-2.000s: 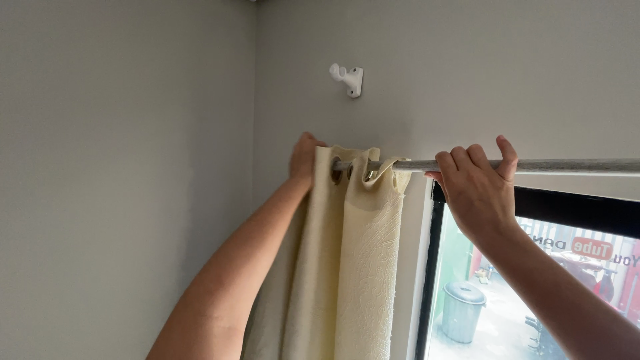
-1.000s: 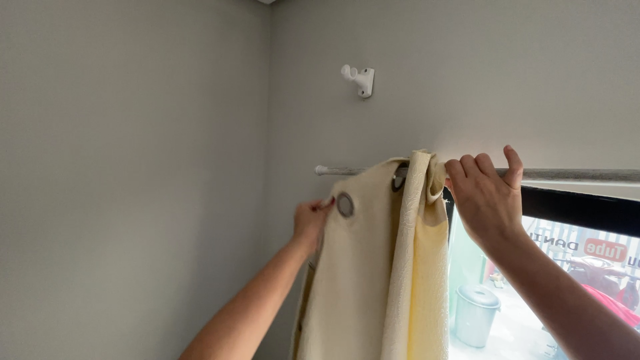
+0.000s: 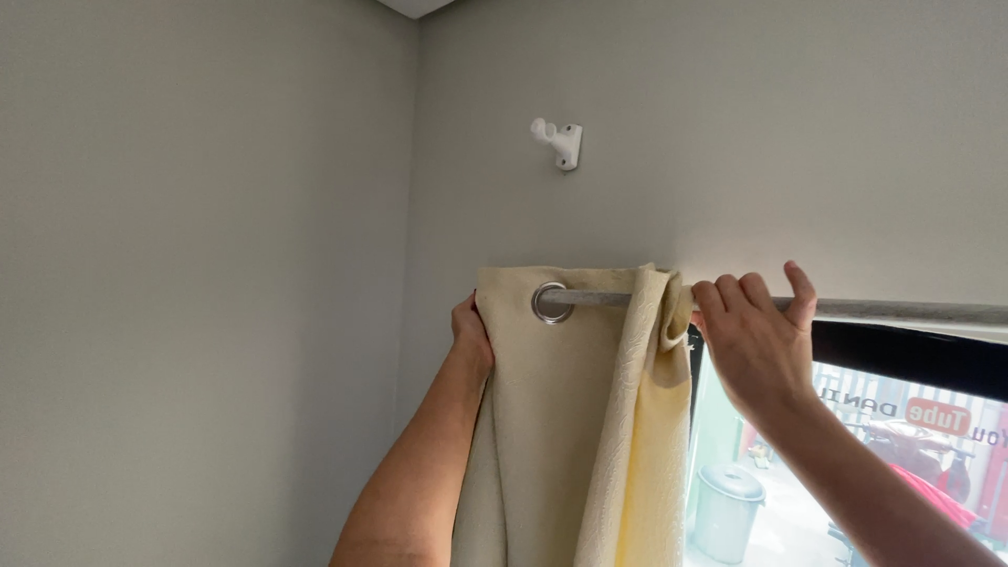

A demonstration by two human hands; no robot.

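A cream grommet curtain hangs bunched at the left part of a grey curtain rod. The rod passes through a metal grommet near the curtain's top left corner; the rod's end is hidden there. My left hand grips the curtain's left edge, its fingers partly behind the fabric. My right hand is closed around the rod just right of the gathered folds, with one finger raised. On the wall above, a white rod bracket holds nothing.
Grey walls meet in a corner left of the curtain, with a bit of ceiling above. Below the rod at right is a black-framed window bearing writing. Through it show a lidded bin and a pink-red thing.
One second ago the rod's end stuck out bare beyond the curtain, left of a free grommet; now the rod passes through the leftmost visible grommet. My right hand has stayed on the rod.
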